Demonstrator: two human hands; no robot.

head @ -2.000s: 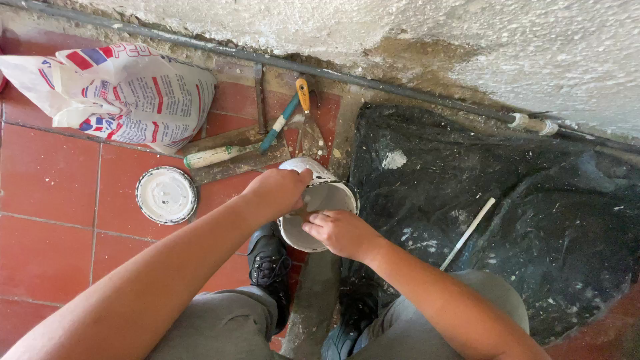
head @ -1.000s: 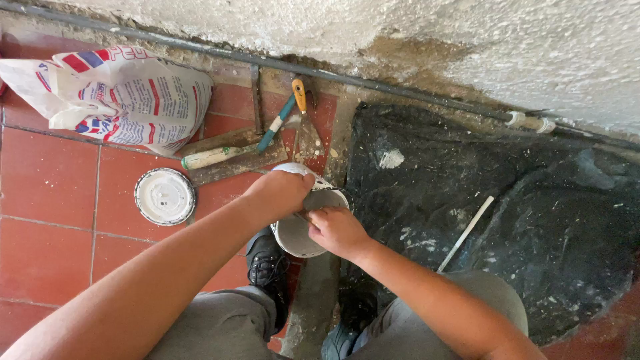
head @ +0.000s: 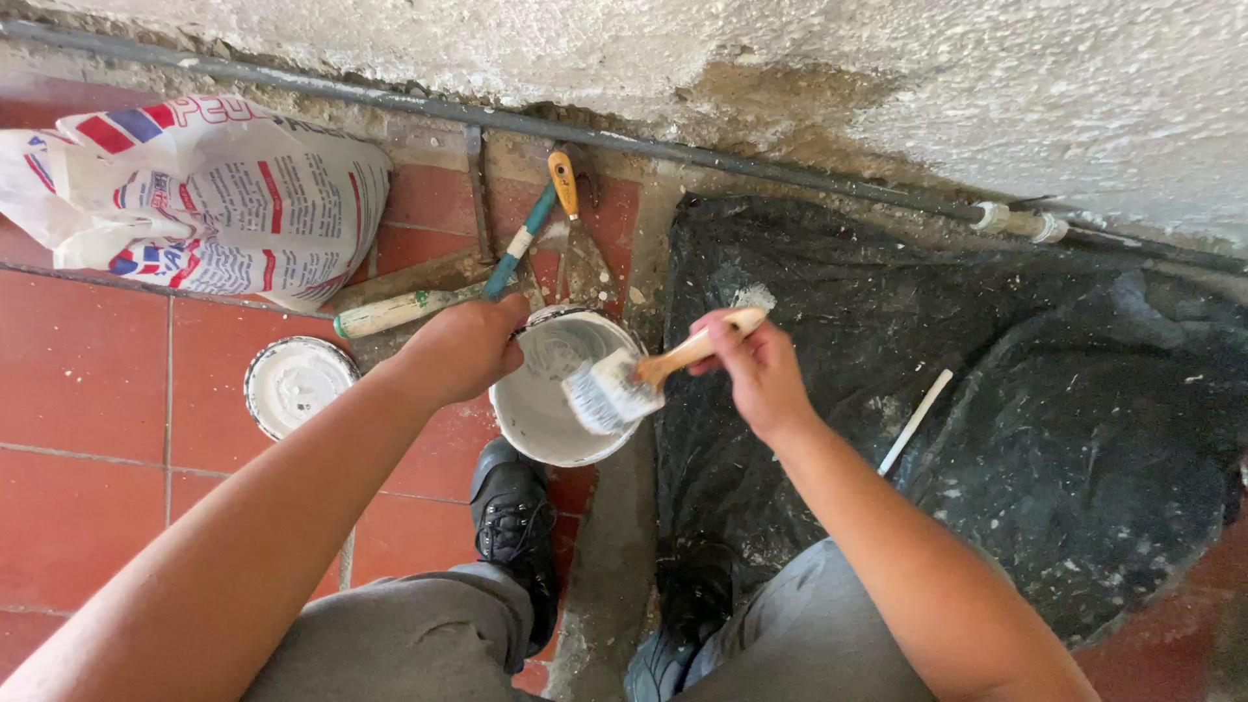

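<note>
My left hand (head: 471,349) grips the upper left rim of a white plastic bucket (head: 522,414), which is tilted so that its inside shows. Whitish paint or a similar coating lines the bucket. My right hand (head: 751,366) holds a paintbrush (head: 682,356) by its wooden handle. The brush's white-coated bristles point left and hang over the bucket's right side. A round lid (head: 300,387) smeared with white lies on the tiles left of the bucket.
A printed white plastic bag (head: 234,205) stands by the wall. Beyond the bucket lie a putty knife (head: 575,219), a blue-and-white handle (head: 522,242) and other tools. Black plastic sheeting (head: 809,283) covers the floor at right, with a white stick (head: 915,421) on it. A pipe (head: 624,143) follows the wall.
My right hand has come out of the bucket and moved right, and the brush now shows above the rim. My left hand stays at the rim.
</note>
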